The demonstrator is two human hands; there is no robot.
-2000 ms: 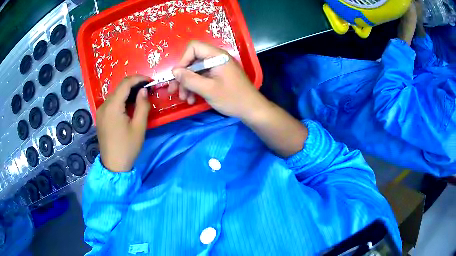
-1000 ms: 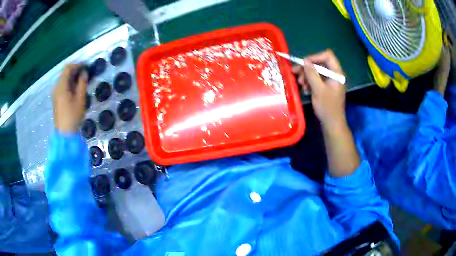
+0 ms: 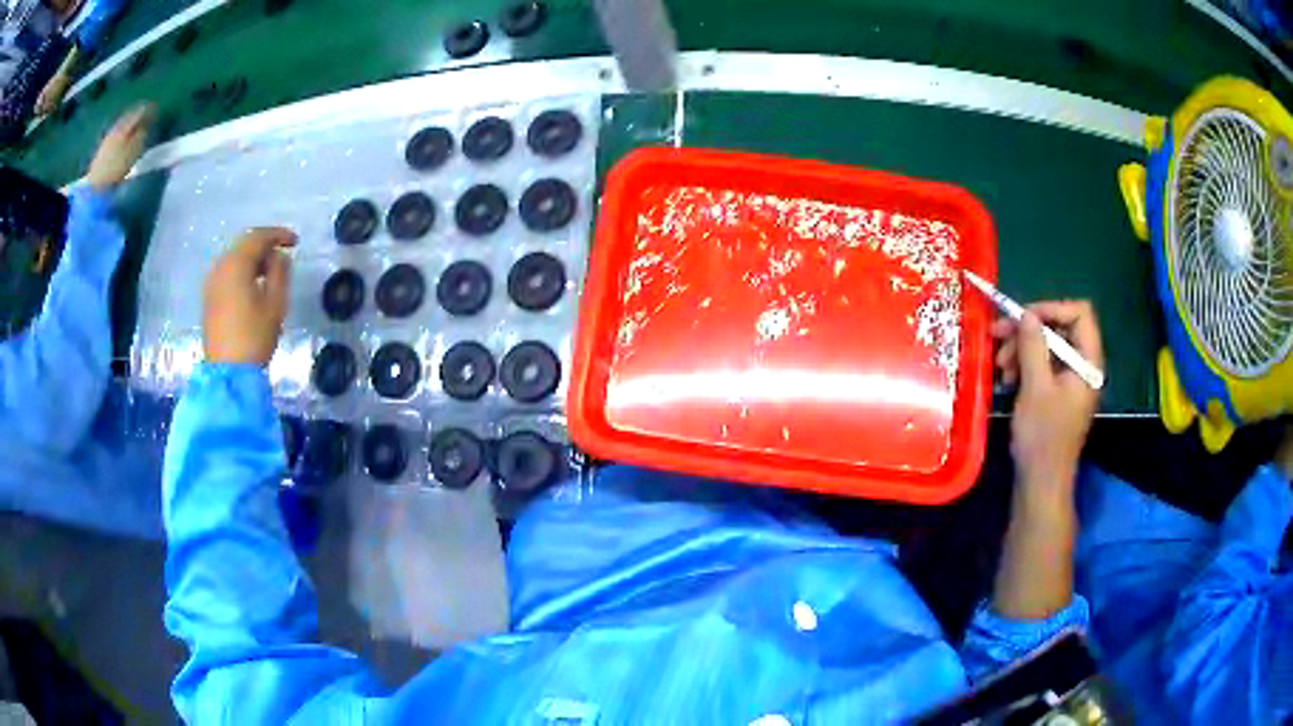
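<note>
My left hand [image 3: 247, 301] is over the left part of the clear plastic tray [image 3: 213, 213], beside the rows of black parts. Its fingers are apart and I see no part in it. Round black parts [image 3: 536, 281] with centre holes sit in rows in the tray. The red tray [image 3: 978, 426] lies right of it, with many tiny silvery pieces [image 3: 773, 324] scattered inside. My right hand [image 3: 1056, 372] grips a slim white pen-shaped tool [image 3: 1066, 355] at the red tray's right edge. The tool's thin tip is over that rim.
A yellow and blue fan [image 3: 1231, 234] stands at the right. Another person's hand [image 3: 121, 146] is at the upper left. More black parts [image 3: 465, 38] lie on the green surface beyond the white strip [image 3: 851, 81]. A dark flat object [image 3: 1014, 681] is at the bottom edge.
My hands have parted from above the red tray, left hand to the clear tray, right hand with the tool to the right rim. The black part seen in my left hand no longer shows there.
</note>
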